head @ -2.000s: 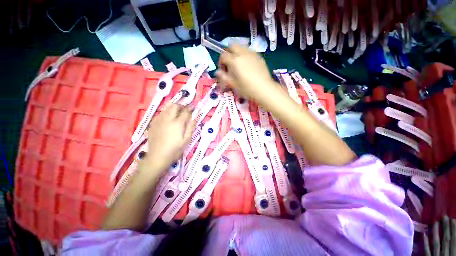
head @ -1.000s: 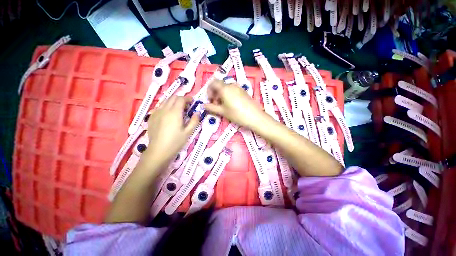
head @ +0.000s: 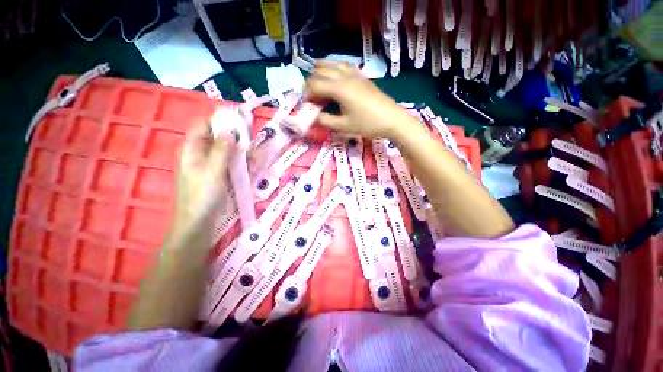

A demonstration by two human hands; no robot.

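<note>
Pale pink smartwatches [head: 300, 242] lie face down, fanned and overlapping, on a red-orange tray [head: 80, 211]; their small dark round sensors show. My left hand [head: 203, 167], slightly blurred, holds a pink smartwatch [head: 242, 178] raised over the tray's middle, its strap hanging toward me. My right hand [head: 352, 102] is above the far ends of the fan. Its fingers and thumb pinch a pale pink watch part [head: 302, 118]; the rest of that watch is unclear. The fingers hide some straps beneath.
One watch [head: 67, 94] lies across the tray's far left corner. Beyond are paper [head: 178, 58], a white-grey device with a yellow label [head: 240, 29], a thin bracket [head: 302, 54] and a small bottle [head: 505, 138]. Stacked red trays with hanging straps [head: 578, 189] stand at right and far side.
My left hand has moved left and lifted a watch off the fan. My right hand has moved away from me and slightly right, apart from the left. The view has shifted slightly.
</note>
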